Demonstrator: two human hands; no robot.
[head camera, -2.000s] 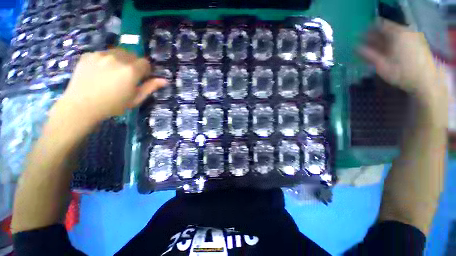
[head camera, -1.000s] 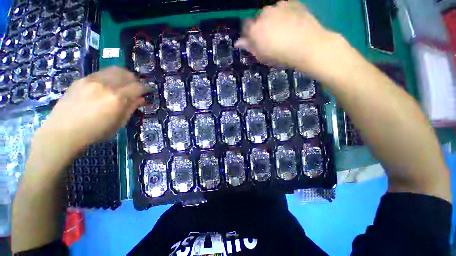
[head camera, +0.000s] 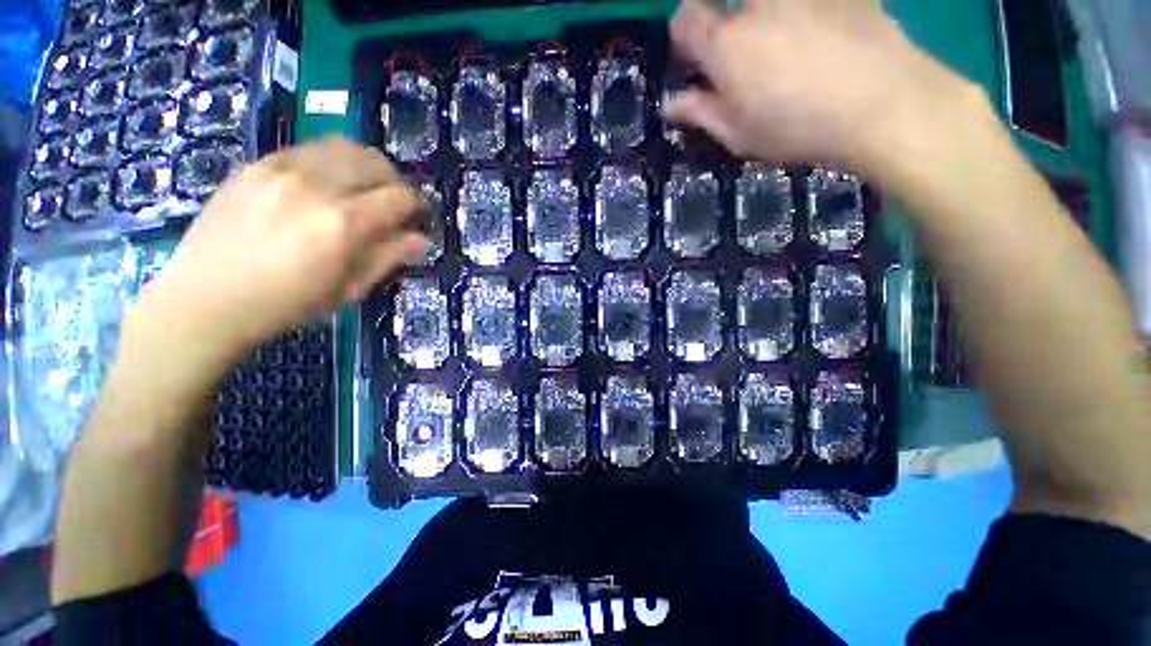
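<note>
A large black blister tray lies directly before me with rows of silvery-clear device units with dark rims, one per pocket. My left hand is over the tray's left edge, fingertips at the leftmost unit of the second row, which it partly hides. My right hand is over the top row, thumb and finger at the fifth pocket, covering the units at the upper right. Both hands are somewhat blurred. I cannot tell whether either one pinches a small part.
A small-parts tray lies left of the main tray, below a second filled tray. A clear glittery tray is at far left. A phone lies upper right; a right parts tray is partly behind my forearm.
My right hand has moved from the right side of the bench to the tray's top row. My left hand stays near the second row's left end. The view has shifted slightly.
</note>
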